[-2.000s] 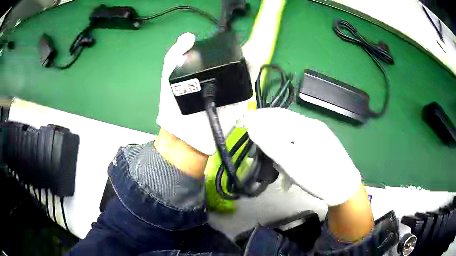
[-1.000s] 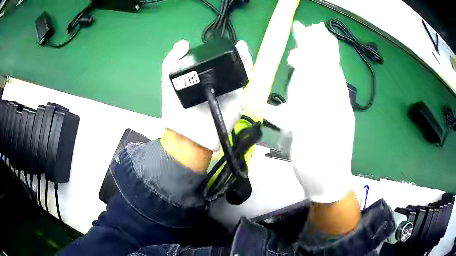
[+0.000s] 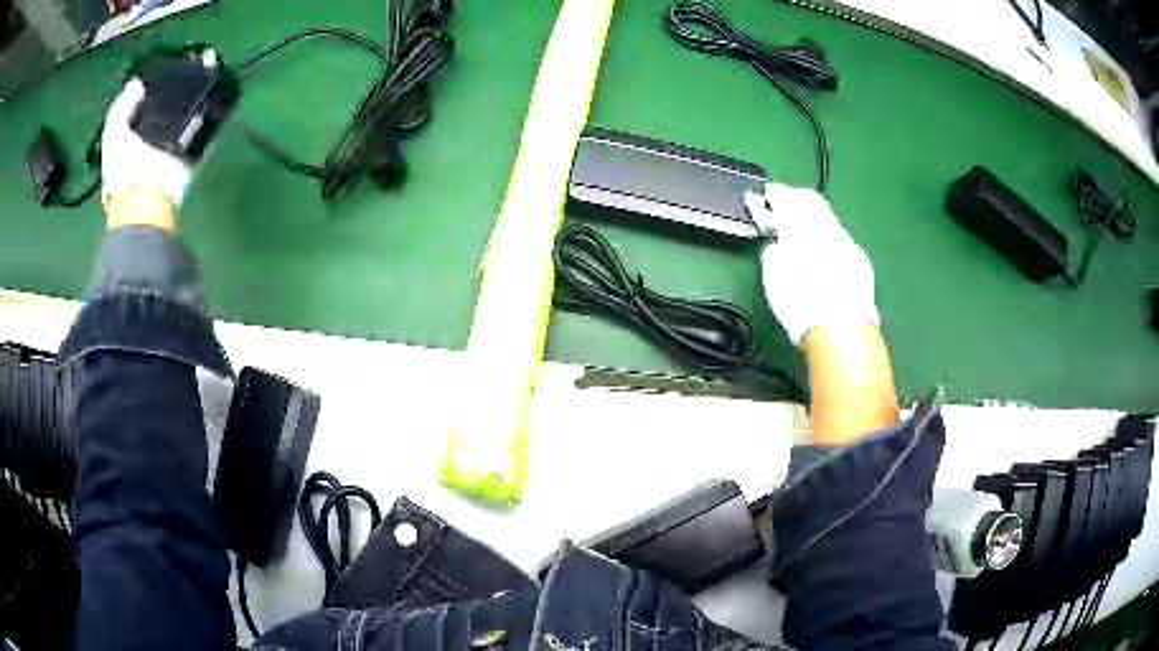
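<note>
My left hand (image 3: 150,146), in a white glove, holds a black power adapter (image 3: 188,102) over the green belt at the upper left; it is blurred. My right hand (image 3: 817,261), also gloved, has its fingers on the right end of a long black power adapter with ribbed edges (image 3: 667,185). That adapter lies on the belt just right of the yellow-green strip (image 3: 508,293). A coiled black cord (image 3: 648,305) lies below it.
Green conveyor belt (image 3: 381,267) with bundled cords (image 3: 394,95) at upper left and another adapter (image 3: 1007,223) at right. Two adapters (image 3: 264,464) (image 3: 693,534) lie on the near white ledge. Stacked adapters (image 3: 1068,509) stand at both sides. A round silver-faced knob (image 3: 1000,541) is at near right.
My left hand has moved from the centre to the far upper left with an adapter. My right hand has lowered onto the ribbed adapter, which now lies nearer the yellow-green strip.
</note>
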